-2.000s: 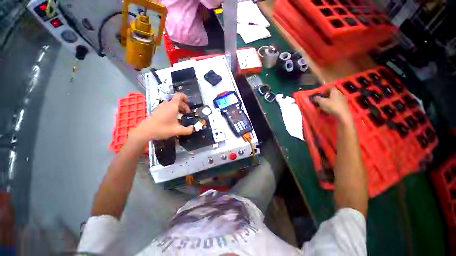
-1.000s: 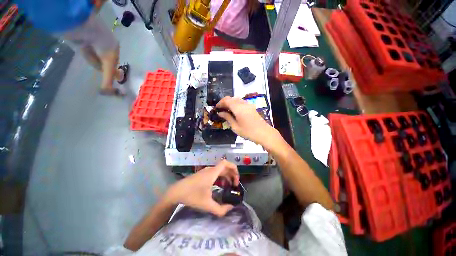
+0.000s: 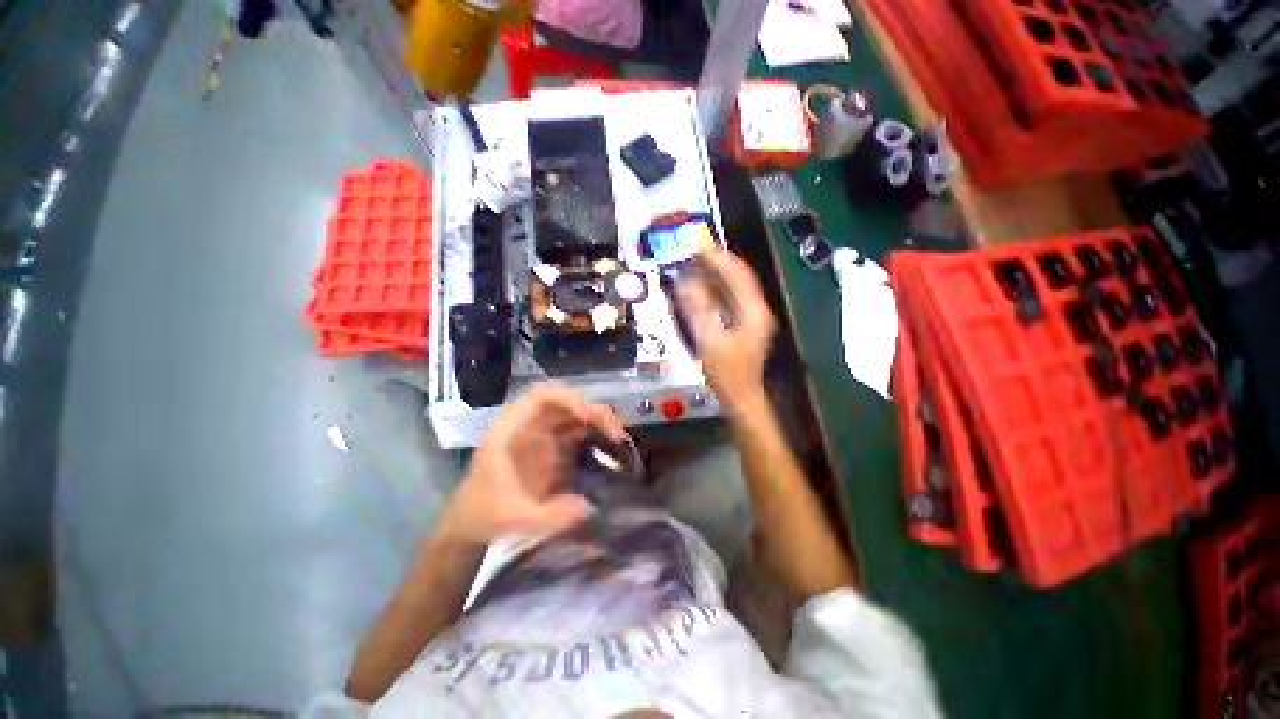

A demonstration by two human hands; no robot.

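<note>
My left hand point(image 3: 520, 464) is in front of the machine's front edge, fingers curled around a small black watch unit point(image 3: 614, 457) with a light spot on it. My right hand point(image 3: 733, 337) is blurred and lies over the lower part of the dark handheld terminal point(image 3: 682, 240), whose lit screen shows; whether it grips the terminal is hidden. The fixture nest point(image 3: 556, 312), gold-brown with white corner parts and a dark centre, sits on the machine deck with a pale round part beside it. Neither hand touches the nest.
The yellow press cylinder point(image 3: 452, 49) hangs at the deck's back left. A small black block point(image 3: 647, 160) lies on the deck. Empty red trays point(image 3: 376, 253) are left of the machine. Filled red trays point(image 3: 1046, 407) stand right, near white crumpled cloth point(image 3: 866, 320).
My right hand has moved from the nest rightwards to the terminal, uncovering the nest. My left hand still holds the watch unit near my lap. The view has shifted, and the person walking at left is gone.
</note>
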